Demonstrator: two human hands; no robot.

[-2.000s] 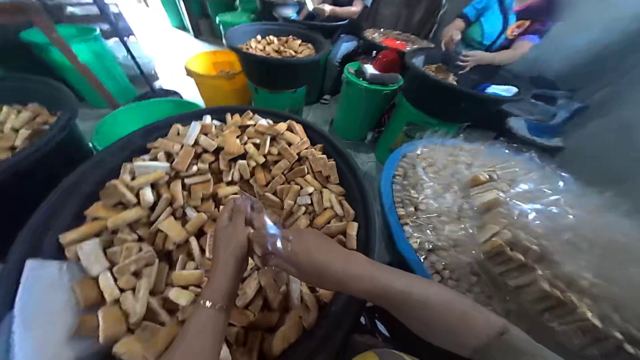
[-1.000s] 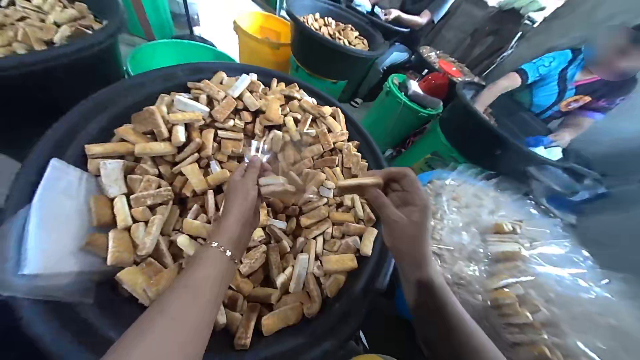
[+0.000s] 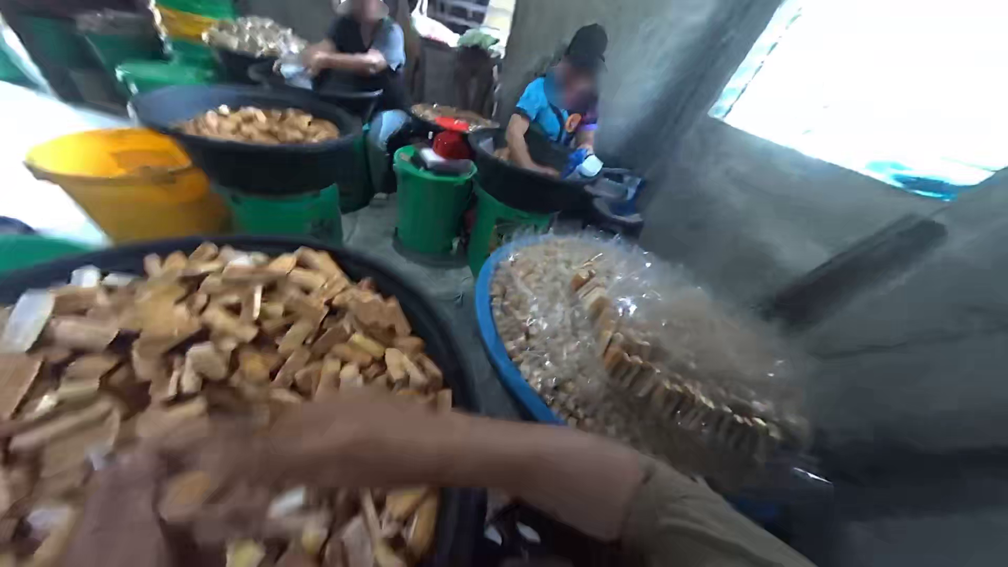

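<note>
Baked biscuit-like pieces fill a large black tub in front of me. My right hand reaches in from the right, low over the heap, and is badly blurred; whether it holds a piece cannot be told. My left hand is at the lower left, close to the right one and also blurred, its fingers indistinct. A few pale wrapper-like pieces lie at the heap's left side. To the right, a blue-rimmed tub holds clear plastic bags packed with rows of similar pieces.
A yellow bucket, a black tub of pieces and a green bucket stand beyond. Two people sit farther back, one in a blue shirt at another black tub. A grey wall bounds the right side.
The view has swung to the right and up. One second ago my right hand held a long piece apart from my left hand; now the two hands are close together low over the heap.
</note>
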